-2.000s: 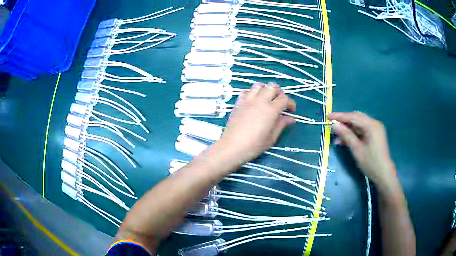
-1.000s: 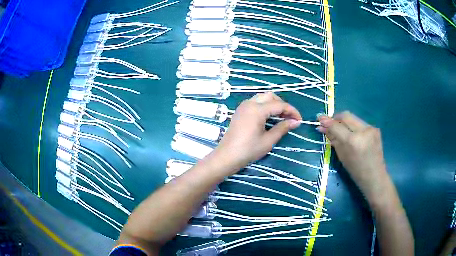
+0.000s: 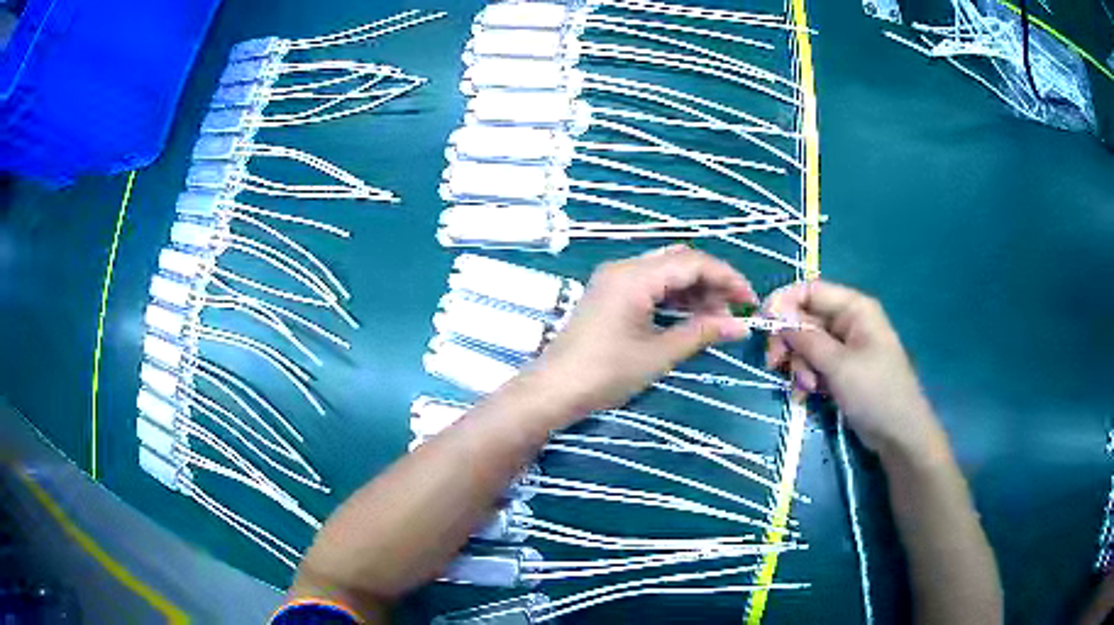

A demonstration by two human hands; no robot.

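Observation:
White flat wired components (image 3: 507, 183) lie in a column in the middle, their white lead wires (image 3: 684, 116) fanned right toward a yellow line tape (image 3: 805, 147). My left hand (image 3: 648, 317) pinches a lead wire between thumb and fingers. My right hand (image 3: 843, 348) is just to the right, fingertips on a short white sleeve (image 3: 770, 324) at the lead end; print on it cannot be read. A long white marker tube strip (image 3: 859, 525) trails down below my right hand. My left forearm hides parts of several lower components.
A second column of smaller-looking white components (image 3: 183, 275) lies at the left. A blue plastic tote (image 3: 92, 86) stands upper left. A clear bag with white wired parts (image 3: 1038, 73) is at the upper right. A thin yellow line (image 3: 114, 293) runs down the left of the green table.
Both hands have moved slightly down and closer together. A white sleeve now shows between the fingertips. The component in line with my left hand has shifted to lie against the ones below. The strip has swung left.

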